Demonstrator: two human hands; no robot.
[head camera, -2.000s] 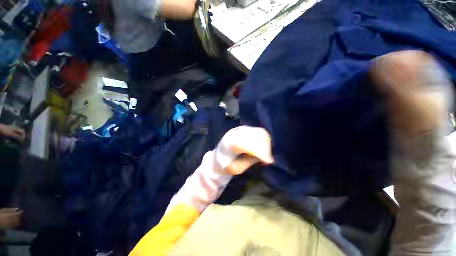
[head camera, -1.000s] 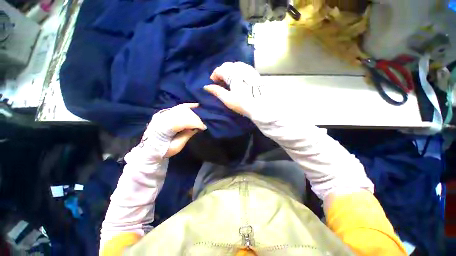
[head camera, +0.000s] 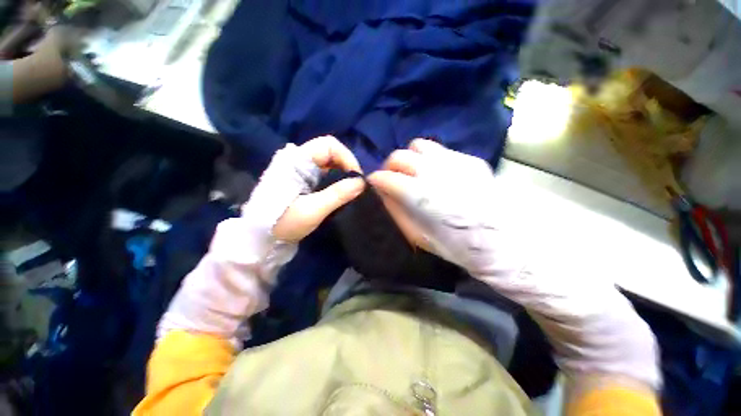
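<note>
The navy-blue cloth (head camera: 406, 73) lies bunched on the table and hangs over its front edge. A black-grey cloth piece (head camera: 370, 231) hangs from my fingertips over my lap. My left hand (head camera: 325, 191) pinches its upper edge between thumb and fingers. My right hand (head camera: 410, 179) pinches the same edge just to the right, the fingertips of both hands nearly touching. The lower part of the dark piece is partly hidden by my right wrist. The picture is slightly blurred.
The white table (head camera: 585, 219) runs right. Yellow scraps (head camera: 642, 122) lie by the bright lamp spot, below the blurred machine head (head camera: 593, 32). Scissors with black and red handles (head camera: 705, 236) lie at the right edge. Another person's arm (head camera: 36, 77) is at upper left.
The view has turned, so table and scissors sit lower right. My hands have come together at the edge of the black-grey piece, which now shows clearly below them.
</note>
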